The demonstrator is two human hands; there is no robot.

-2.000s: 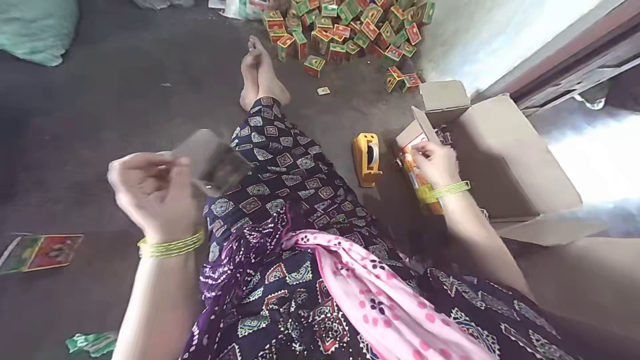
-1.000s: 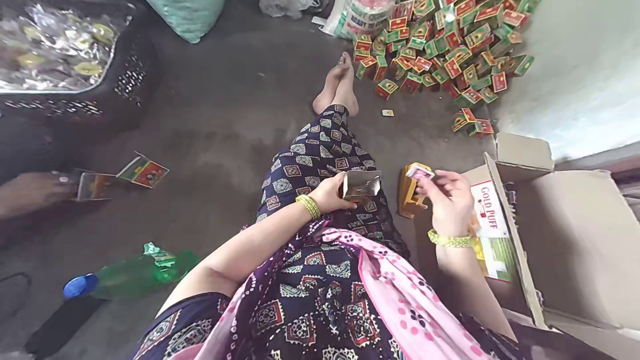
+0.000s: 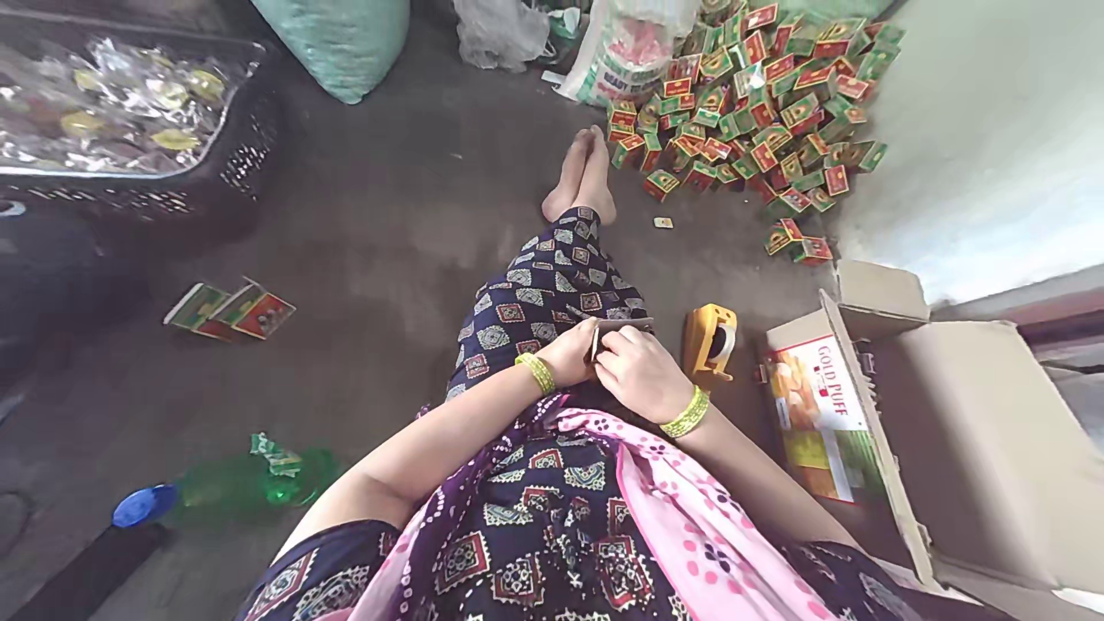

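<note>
Over my lap, my left hand (image 3: 571,352) grips a small cardboard box (image 3: 624,323), of which a dull brownish edge shows. My right hand (image 3: 642,371) meets it from the other side, its fingers bent at the box; whether they hold anything small is hidden. A yellow tape dispenser (image 3: 711,341) with a roll stands on the floor just right of my right hand. Farther right is an open cardboard carton (image 3: 957,431) with a printed side panel. Two red and green boxes (image 3: 231,310) lie on the floor at the left.
A pile of small red and green boxes (image 3: 759,112) lies beyond my feet, against the wall. A black plastic crate (image 3: 250,112) of clear-wrapped items is at the upper left. A green plastic bottle (image 3: 233,492) with a blue cap lies at the lower left.
My right hand has moved left from beside the tape dispenser to the box in my left hand. Another person's hand, at the left boxes one second ago, is gone from there.
</note>
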